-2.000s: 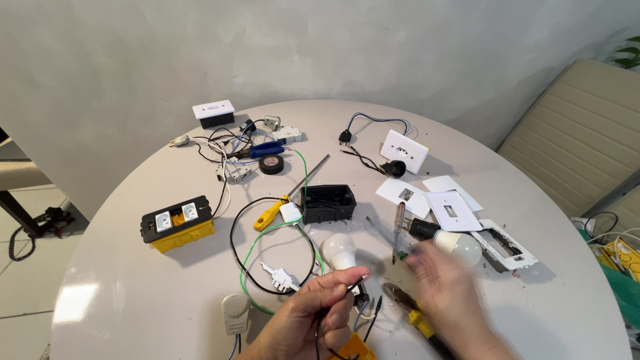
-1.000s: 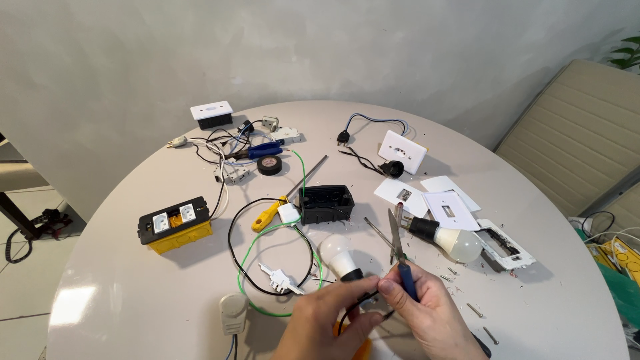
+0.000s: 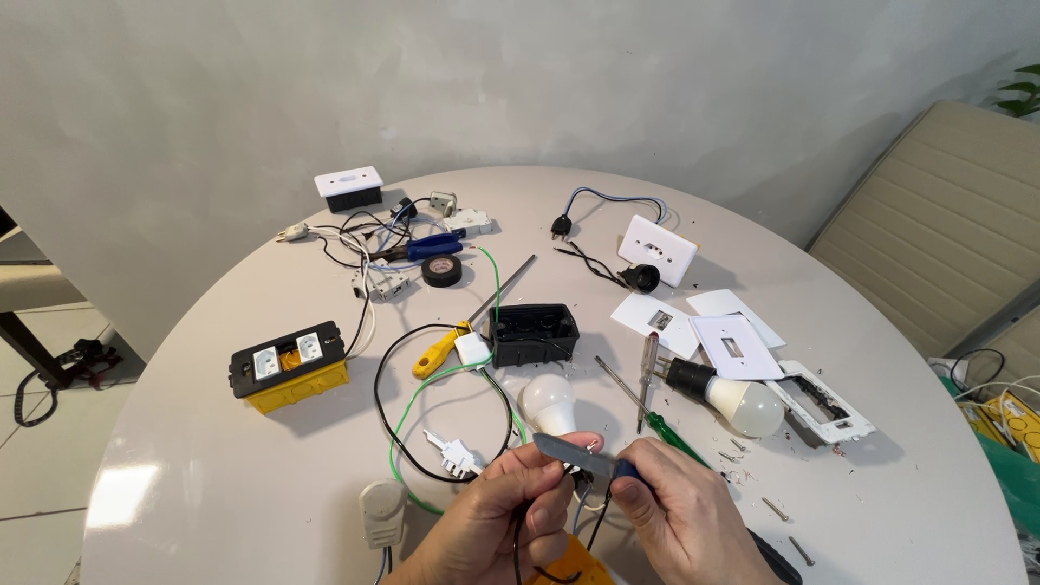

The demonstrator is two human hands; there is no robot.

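Observation:
My left hand (image 3: 508, 508) pinches the end of a black electrical wire (image 3: 517, 544), with bare copper strands showing by the fingertips. In my right hand (image 3: 678, 508) is a knife (image 3: 573, 455) with a blue handle, its blade lying across the wire end at my left fingers. Just beyond the blade a white LED bulb (image 3: 548, 402) stands tilted, its socket mostly hidden by my hands. Beneath my hands an orange-yellow box (image 3: 573, 565) is partly visible. A green-handled screwdriver (image 3: 674, 439) lies close to my right hand, and a white plug piece (image 3: 455, 455) lies near my left.
Around lie a black junction box (image 3: 532, 345), a yellow-handled screwdriver (image 3: 439, 351), a yellow outlet box (image 3: 296, 390), black tape (image 3: 441, 271), blue-handled pliers (image 3: 431, 246) and a second bulb (image 3: 751, 406). White cover plates (image 3: 735, 348) and loose screws (image 3: 776, 509) lie at the right.
Two seconds ago my right hand was blurred and apart from my left. One second ago the knife pointed away from me; its blade now points left across the wire end.

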